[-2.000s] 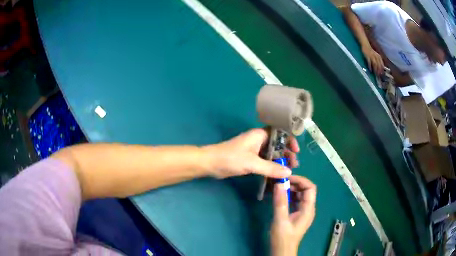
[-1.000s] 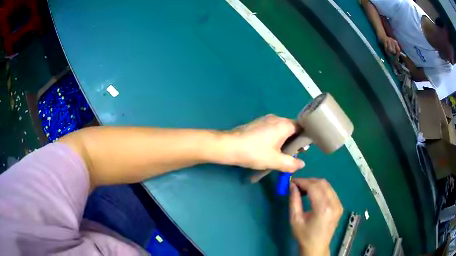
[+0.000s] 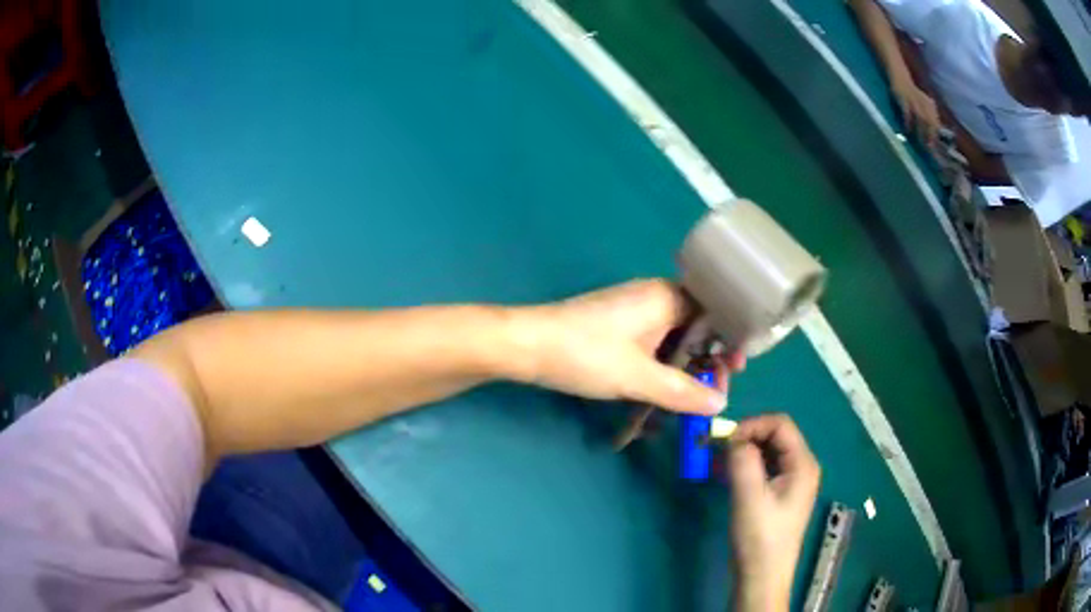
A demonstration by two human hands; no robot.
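My left hand [image 3: 628,347] holds a grey-beige handheld fan just below its round head [image 3: 748,269]. The handle is open and a bright blue battery [image 3: 696,442] shows below my left thumb. My right hand [image 3: 772,478] is at the battery's right side, thumb and forefinger pinching a small pale yellowish-white piece [image 3: 723,427] that touches or lies very near the battery. The fan's handle is tilted and partly hidden by my left hand.
Handle shells [image 3: 830,560] lie on the green bench [image 3: 395,155] at lower right. Small white pieces lie at left [image 3: 255,231] and right [image 3: 870,508]. A pale strip [image 3: 646,114] edges the conveyor. A box of blue parts [image 3: 144,273] stands below left. A person in white [image 3: 957,72] sits opposite, near cartons [image 3: 1023,269].
The fan has turned in my left hand, its head now facing lower right. My right fingers have moved off the battery's lower end to its side, and a pale piece now shows in them.
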